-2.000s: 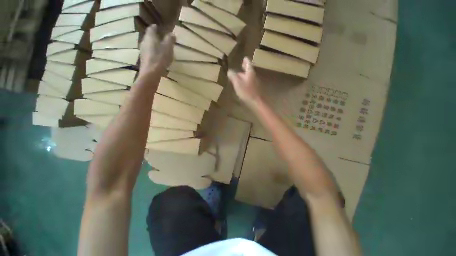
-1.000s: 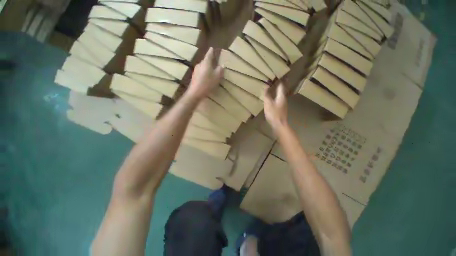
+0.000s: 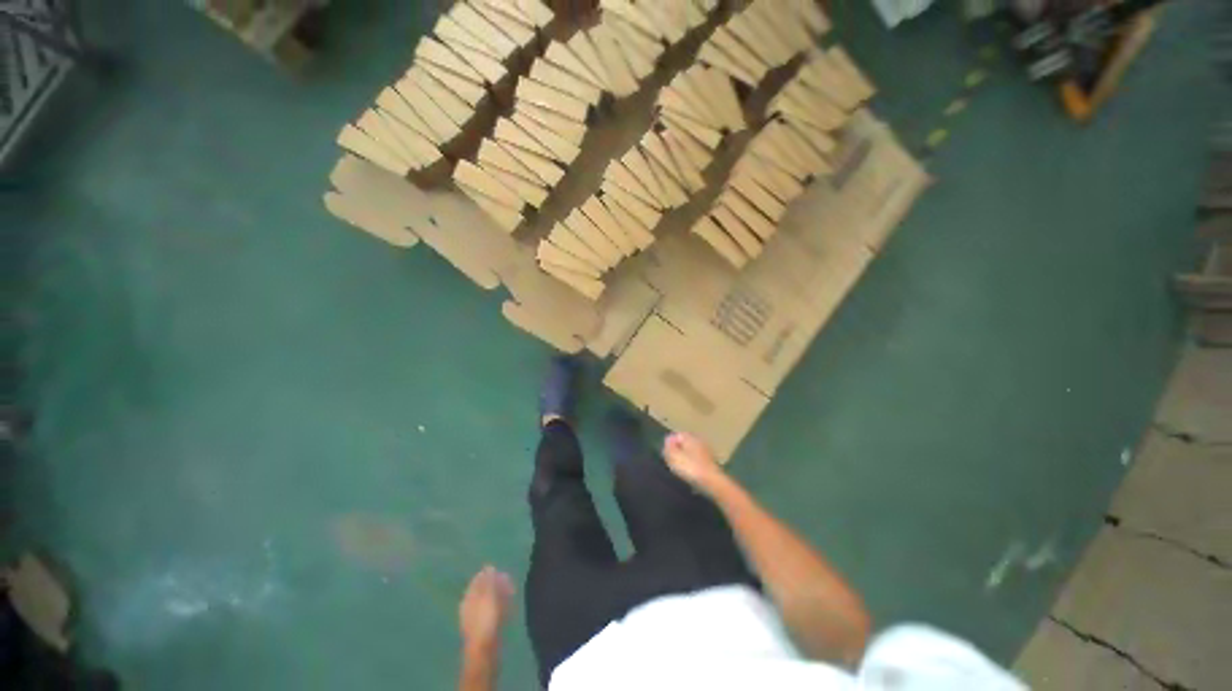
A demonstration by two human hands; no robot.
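Note:
Several rows of folded mailer boxes (image 3: 628, 203) stand tilted on a cardboard floor sheet (image 3: 689, 385) in front of me. My left hand (image 3: 486, 603) hangs low at the left of my legs, over the green floor, away from the boxes, and holds nothing visible. My right hand (image 3: 689, 456) is in front of my right thigh, near the lower edge of the floor sheet. Its fingers look curled and slightly blurred, and nothing shows in it.
Flat die-cut blanks (image 3: 547, 304) lie along the lower left edge of the rows. A brown cardboard stack (image 3: 1135, 540) is at the lower right. A wooden pallet (image 3: 264, 20) is at the top left. Striped marking tape (image 3: 957, 105) and clutter are at the top right.
Both hands have left the box rows and come back near my body. My view has risen and moved back, so the rows look smaller and the whole floor sheet shows.

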